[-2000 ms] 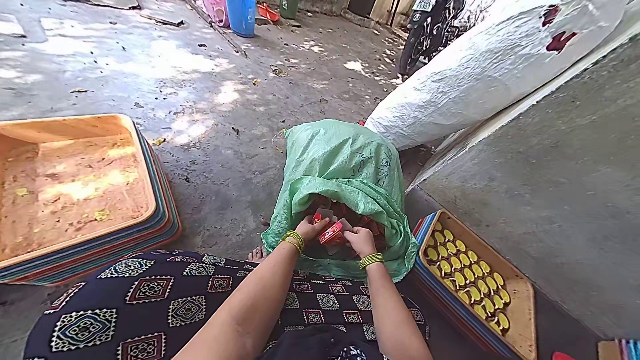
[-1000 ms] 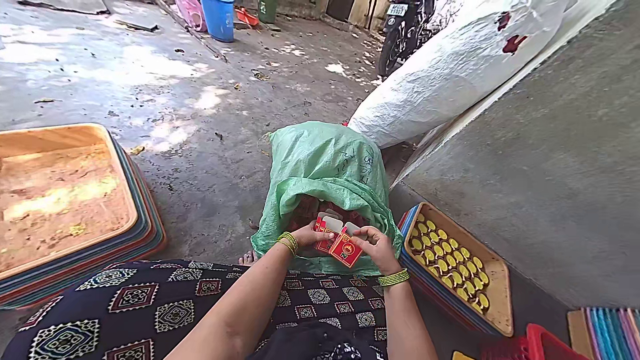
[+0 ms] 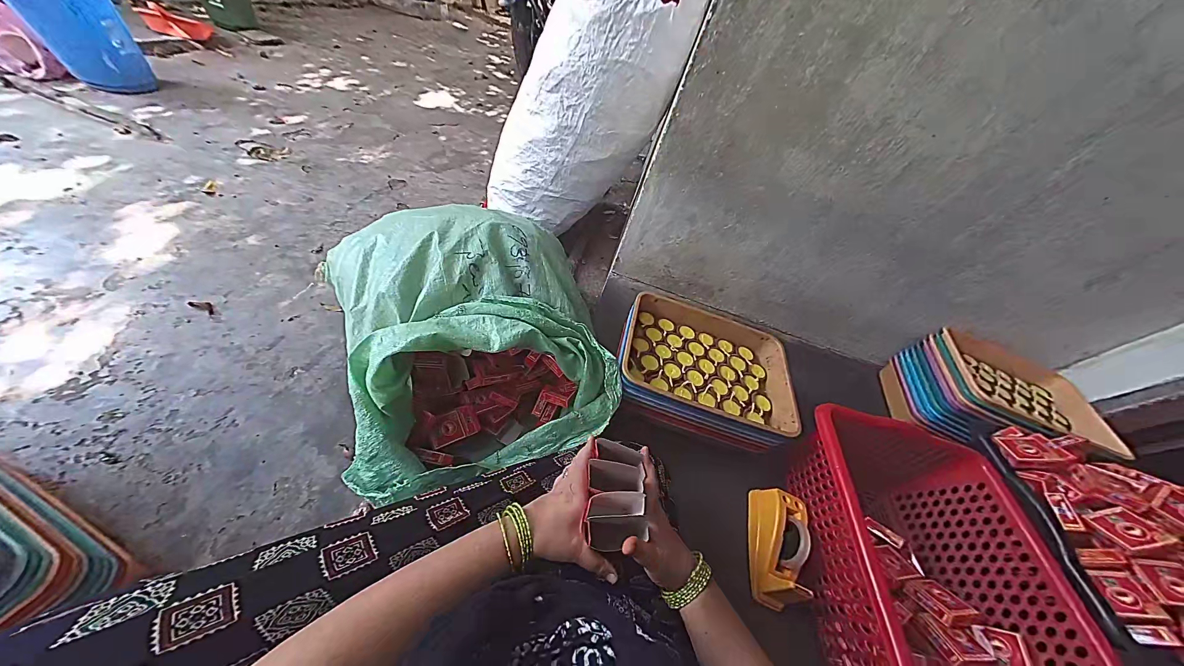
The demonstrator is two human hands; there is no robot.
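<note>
Between both palms, a row of small open-ended cardboard boxes [image 3: 616, 495] is held above my lap, their grey insides facing up. My left hand [image 3: 566, 518] presses the row from the left. From the right, my right hand [image 3: 664, 541] closes on it, thumb at the near end. Just beyond the hands, a green woven sack [image 3: 453, 268] lies with its mouth towards me, and many red printed boxes [image 3: 458, 425] fill the opening. Right of my right hand stands a yellow tape dispenser [image 3: 775, 546] with a roll of tape.
A red perforated plastic basket [image 3: 962, 509] holds more red boxes, with a pile of red boxes [image 3: 1119, 527] beyond it. Stacked trays [image 3: 772, 356] with yellow-topped round pieces stand by the wall, near a second tray stack [image 3: 1082, 407]. A white sack [image 3: 583, 111] leans behind; more trays [image 3: 55, 546] stand left.
Both hands have moved from the sack's mouth to my lap. The few red boxes in them earlier are now a lined-up row with ends facing up. The view has swung right.
</note>
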